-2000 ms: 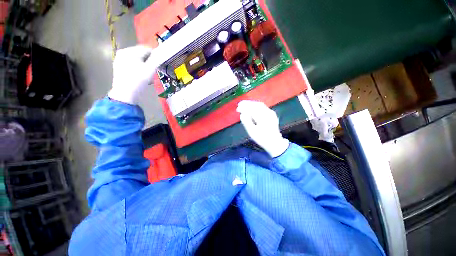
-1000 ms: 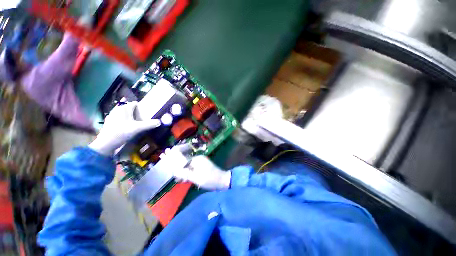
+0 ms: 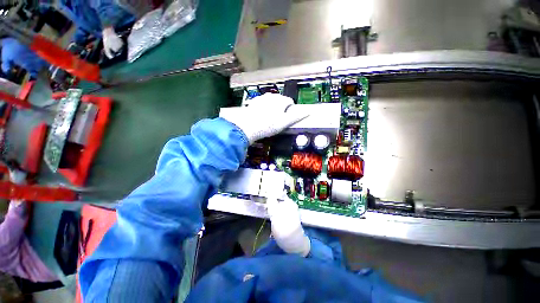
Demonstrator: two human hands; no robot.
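Note:
The circuit board [image 3: 349,204] lies component side up between the two silver conveyor rails [image 3: 450,232]. Two orange-red copper coils [image 3: 306,163] and two pale-topped capacitors [image 3: 302,141] show on it. My left hand [image 3: 269,116], in a white glove, holds the long silver heat sink [image 3: 320,118] near the far side, fingers over it. My right hand [image 3: 285,219], also gloved white, is at the near heat sink [image 3: 243,181], with its fingertips on or over the block's end. The left part of the board is partly hidden by my left arm.
The green bench [image 3: 160,130] adjoins the conveyor on the left. Red racks [image 3: 97,139] hold another board. A red mat [image 3: 97,228] and a black tray [image 3: 66,242] lie at lower left. Other people's blue and pink sleeves and a gloved hand [image 3: 111,42] show at left.
The board has gone from the red mat, through being carried over the green bench, to the conveyor rails. Both hands moved with it, and the view has turned towards the conveyor.

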